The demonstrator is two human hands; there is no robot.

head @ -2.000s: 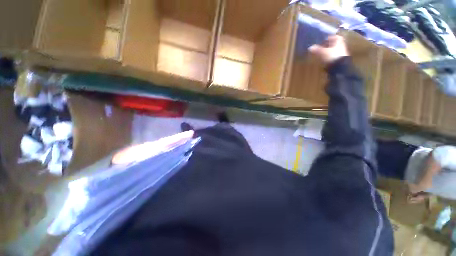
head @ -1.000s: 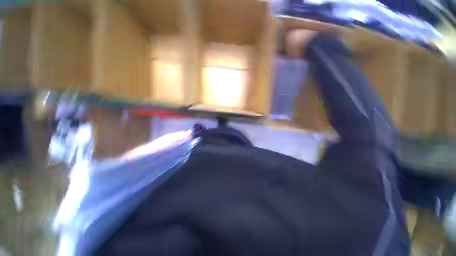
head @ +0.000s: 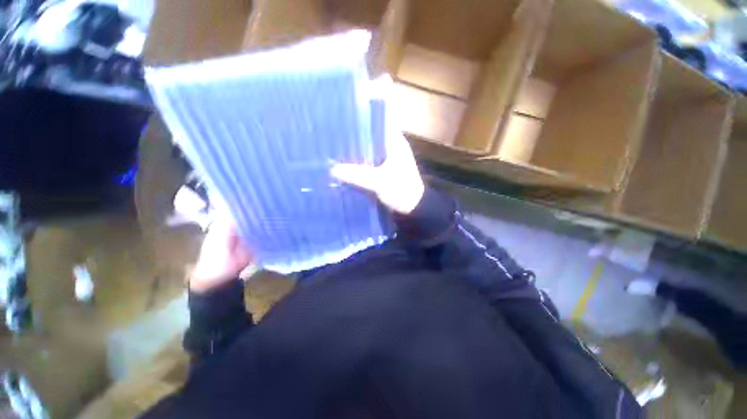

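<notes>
A stack of bagged ribbed panels (head: 278, 155), blue-grey in shiny clear plastic, is held flat in front of me, left of the middle. My right hand (head: 387, 176) grips its right edge, with the thumb on top of the panel. My left hand (head: 221, 255) holds its lower left edge; its fingers are partly hidden by the stack. Open brown packing cartons (head: 586, 106) stand side by side along the top and right. The ones whose bottoms show have pale brown flaps inside.
A green-edged bench (head: 508, 190) runs under the cartons. A round bin with white-and-black parts (head: 190, 203) is partly hidden behind the panels. Dark and white items lie at the top left. A dark sleeve or leg shows at the right (head: 704, 315).
My right hand has left the carton and now grips the panel stack, which has swung up in front of me. The view has shifted along the carton row.
</notes>
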